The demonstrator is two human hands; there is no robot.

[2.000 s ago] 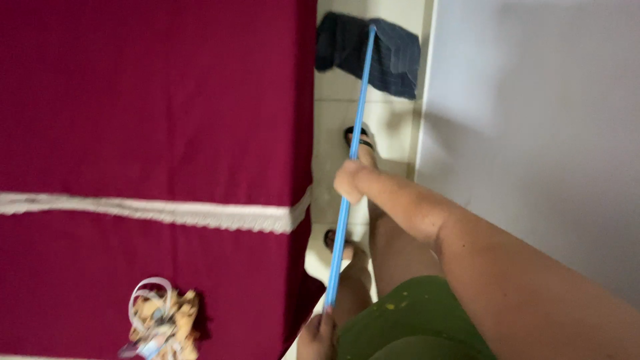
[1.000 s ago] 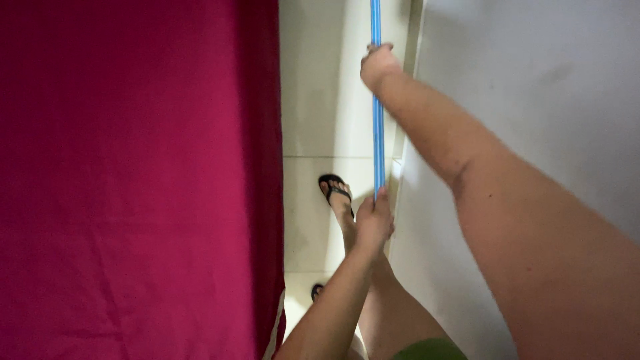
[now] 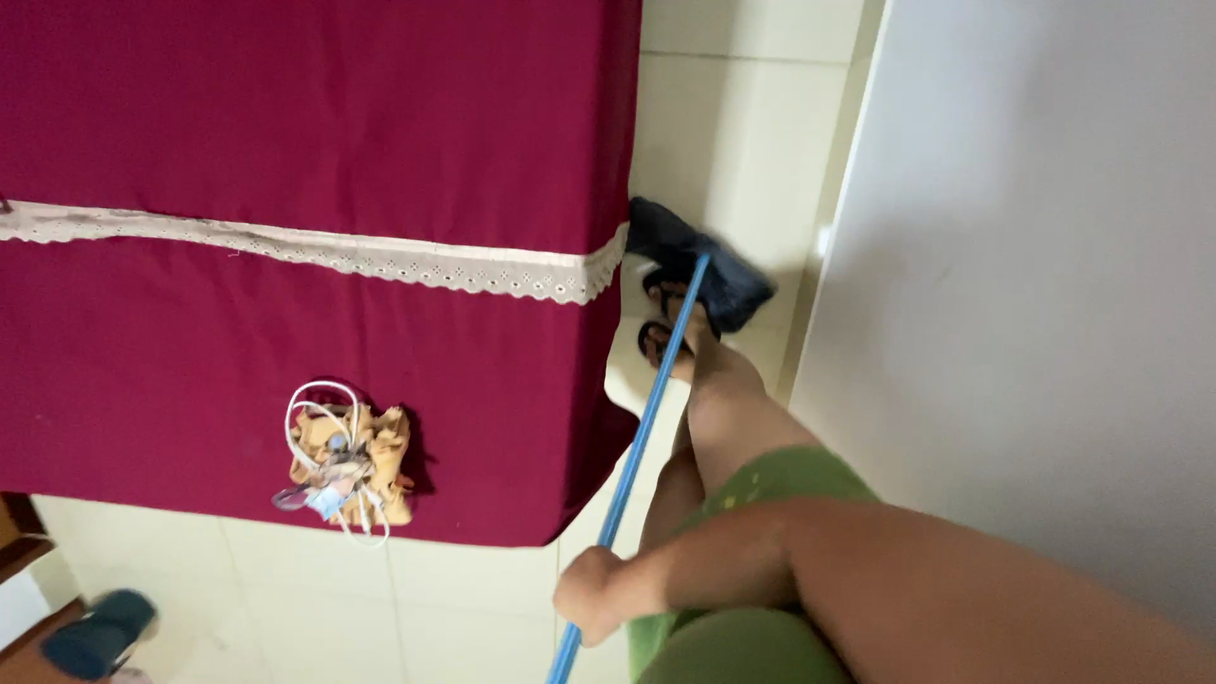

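Note:
My right hand [image 3: 591,594] is closed around a long blue pole [image 3: 638,437] near the bottom of the view. The pole slants up to a dark cloth [image 3: 736,285] on the tiled floor, and its far end meets the cloth. This cloth lies against my feet in black sandals [image 3: 655,342], partly covering them, with one end by the bed's edge. My left hand is out of view, as is the pole's near end.
On the left is a bed with a dark red cover [image 3: 456,123] and lace trim [image 3: 427,266]. A tan bag with white handles [image 3: 389,437] lies on it. A pale grey upright surface [image 3: 1026,285] borders the narrow floor strip. A dark blue object [image 3: 100,635] is at lower left.
The dark cloth, farther from my feet two seconds ago and out of view one second ago, is now at my feet. My right hand has drawn back toward my body. My left hand has left the view.

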